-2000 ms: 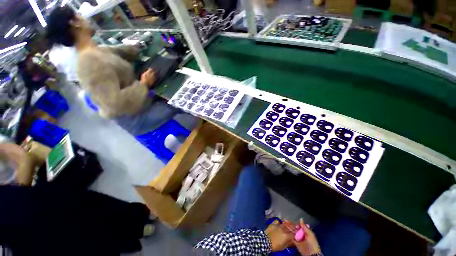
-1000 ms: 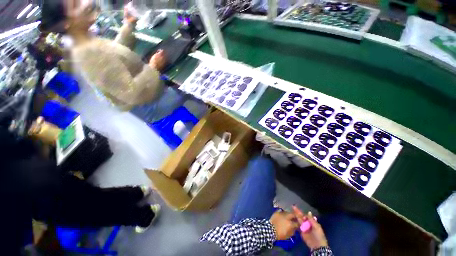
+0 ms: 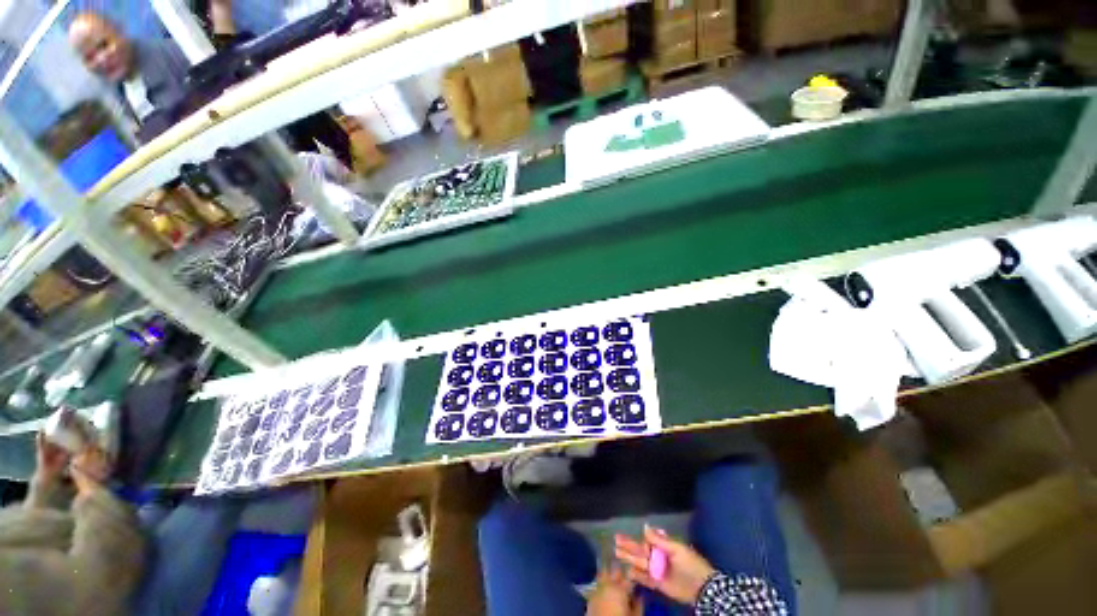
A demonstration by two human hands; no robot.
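Observation:
My right hand (image 3: 683,570), low over my lap, has a small bright pink tool (image 3: 658,563) at its fingers. My left hand (image 3: 611,593) is beside it, small, blurred and cut by the bottom edge; whether it holds anything is unclear. The open sticker sheet (image 3: 545,401), with rows of black face stickers, lies flat on the bench ahead. A greyer sticker sheet (image 3: 289,424) under clear plastic lies left of it. Two white units (image 3: 944,271) with black round ends and loop handles lie at right. A crumpled white cloth (image 3: 838,349) lies beside the nearer one.
Open cartons stand below the bench, one (image 3: 315,556) left of my knees holding white parts, another (image 3: 1023,529) at right. Beyond the green belt (image 3: 650,241) are a circuit board tray (image 3: 511,207), a white sheet with green boards (image 3: 734,114) and a cream tub (image 3: 818,106). A person's hands (image 3: 72,455) show at left.
The view has swung right and up, bringing the white units, the whole cloth and the overhead shelf into view. My hands remain close together over my lap, with the pink tool.

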